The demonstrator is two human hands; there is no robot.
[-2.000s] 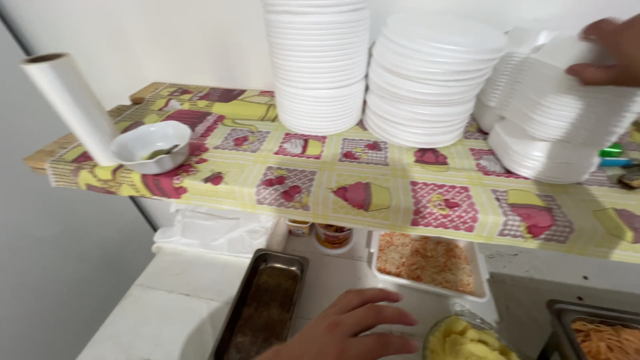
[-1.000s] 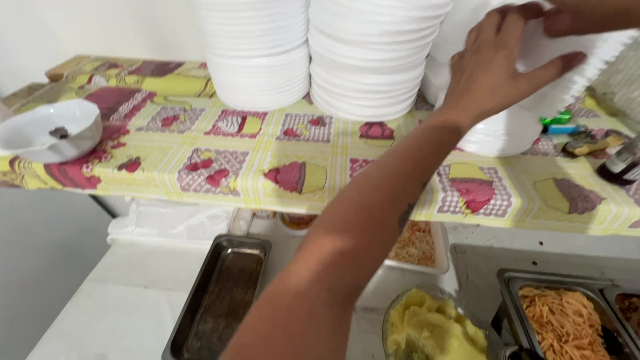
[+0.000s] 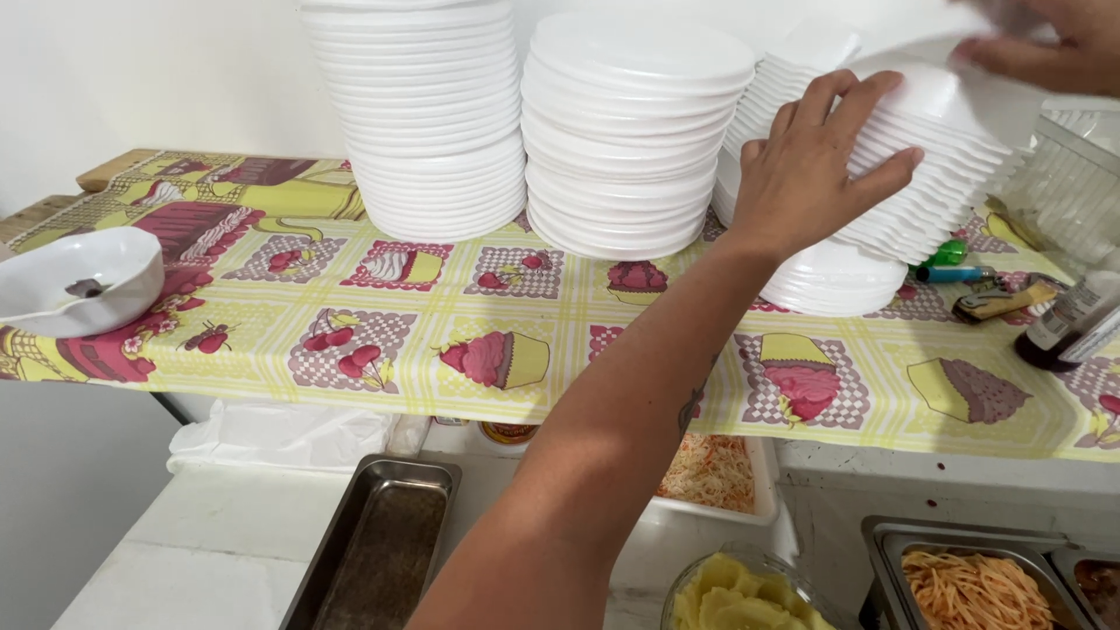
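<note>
My left hand (image 3: 814, 162) rests with spread fingers against the side of a tilted stack of white foam containers (image 3: 936, 166) on the right of the shelf. At the top right corner my right hand (image 3: 1041, 44), partly blurred and cut off by the frame, is at the upper container of that stack; its grip is not clear. Left of it stand a tall stack of white foam pieces (image 3: 429, 122) and a stack of round white foam lids or plates (image 3: 630, 140). Shorter white pieces (image 3: 831, 280) lie beneath the tilted stack.
A patterned tablecloth (image 3: 577, 350) covers the shelf. On it are a white bowl (image 3: 79, 280), a dark sauce bottle (image 3: 1072, 324) and a clear plastic container (image 3: 1067, 184). Below are an oblong metal pan (image 3: 385, 542), shredded vegetables (image 3: 713, 472), mashed potato (image 3: 744, 595) and spaghetti (image 3: 976, 586).
My left hand, low over the counter two seconds ago, has reached up to the foam containers on the right. The view has shifted toward the right.
</note>
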